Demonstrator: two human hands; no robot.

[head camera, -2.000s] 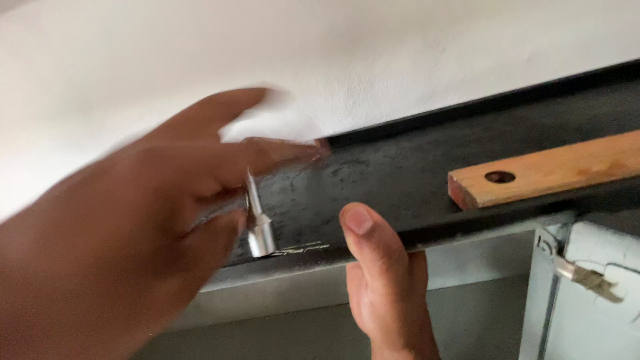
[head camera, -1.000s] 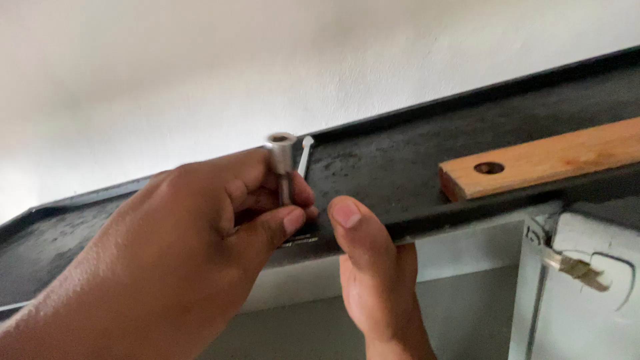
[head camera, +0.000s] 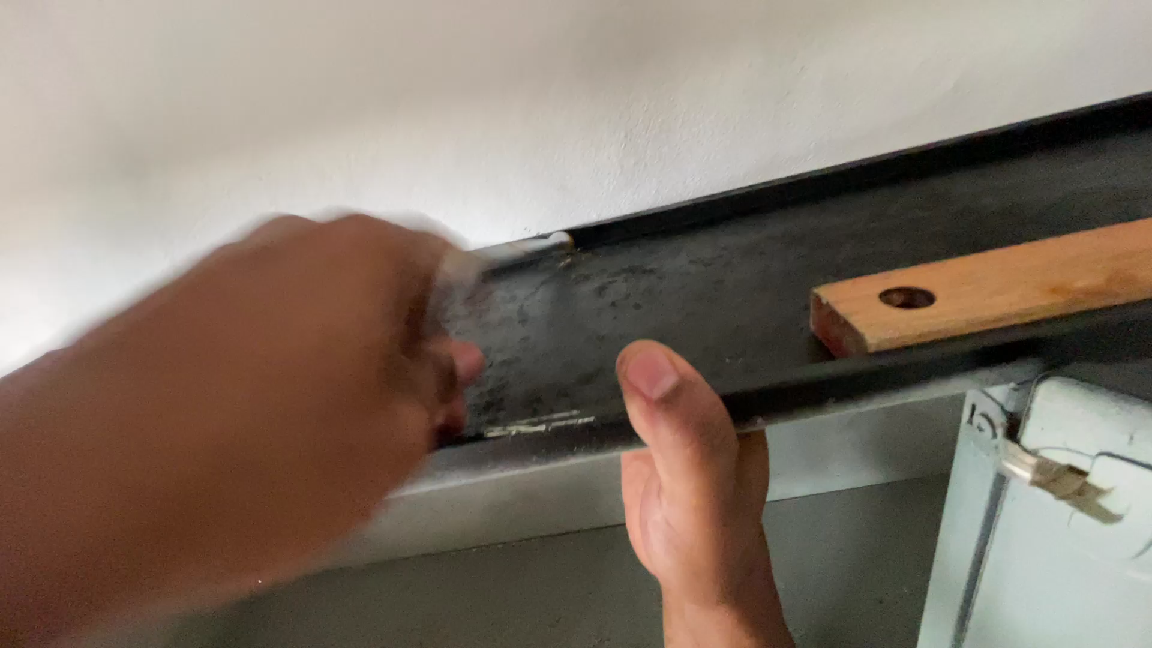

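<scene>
On the left, my left hand [head camera: 360,333] is strongly blurred, its fingers curled around a metal socket tool [head camera: 461,272] above the black metal tray or shelf [head camera: 666,297]. Only a pale blurred part of the tool shows past the fingers; the rest is hidden. A thin pale rod tip [head camera: 560,240] shows by the tray's back edge; whether it belongs to the tool is unclear. My right hand [head camera: 693,459] grips the tray's front lip from below, thumb over the top and fingers underneath.
A wooden bar [head camera: 999,283] with a round hole lies on the tray at right. Below it are a pale metal panel [head camera: 1062,540] and a small metal catch or bracket [head camera: 1062,481] wrapped in tape. A white wall [head camera: 576,108] rises behind the raised back edge.
My left hand has turned over the tray; the socket, upright and plain to see one second ago, is now mostly hidden and blurred. My right hand keeps its hold on the front lip.
</scene>
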